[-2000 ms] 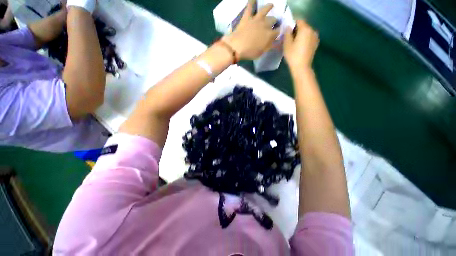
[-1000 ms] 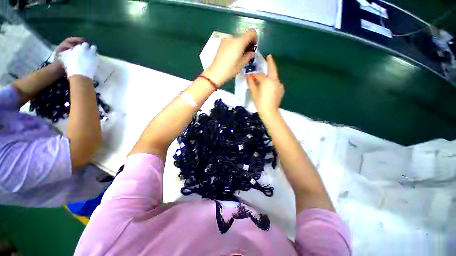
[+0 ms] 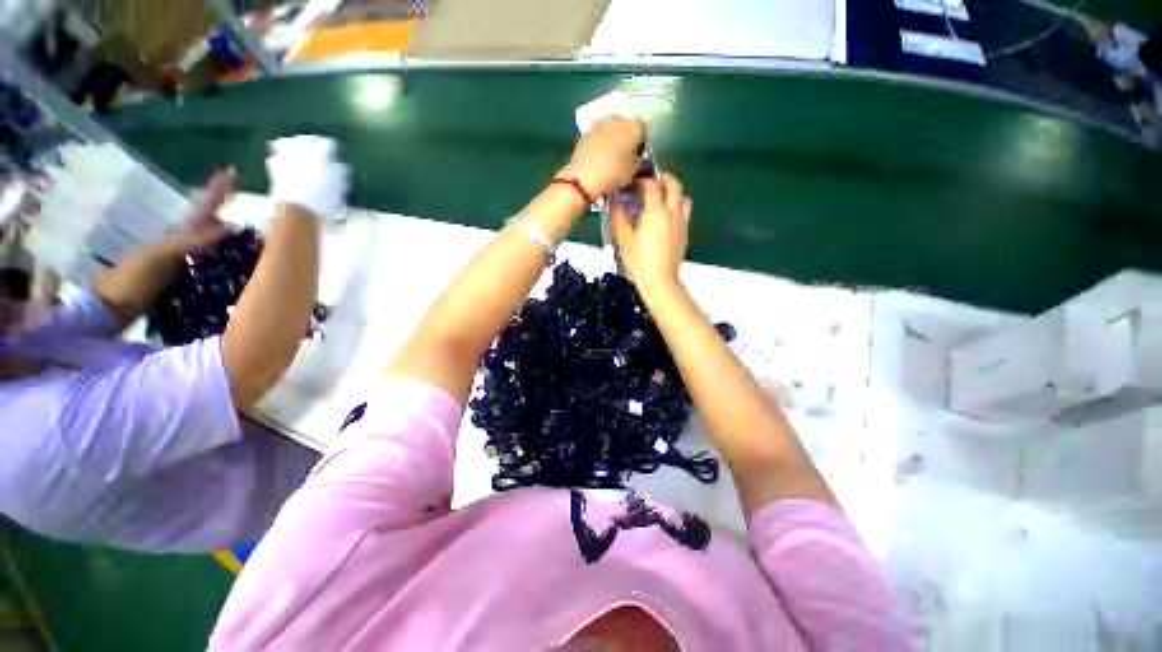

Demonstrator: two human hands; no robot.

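Observation:
A white carton (image 3: 604, 110) with a raised flap stands at the belt's near edge, mostly hidden by my hands. My left hand (image 3: 607, 155) is curled at its top, fingers closed around a small dark item (image 3: 646, 166) that shows only in part. My right hand (image 3: 654, 232) holds the carton's near right side, fingertips close to my left hand. What lies inside the carton is hidden. A large heap of black cables (image 3: 580, 376) lies on the white bench (image 3: 796, 334) below my forearms, with a few loops at its near edge.
The green conveyor belt (image 3: 841, 191) runs beyond the bench, with cardboard (image 3: 503, 31) and white sheets along its far side. Empty white cartons (image 3: 1045, 369) crowd the right. At left, a neighbouring worker's gloved hand (image 3: 307, 176) is raised by another cable heap (image 3: 210, 283).
The view has tilted up and shows more of the belt's far side. My hands have drawn closer together at the carton, and my left hand has come down on it. The neighbour's hands have moved apart.

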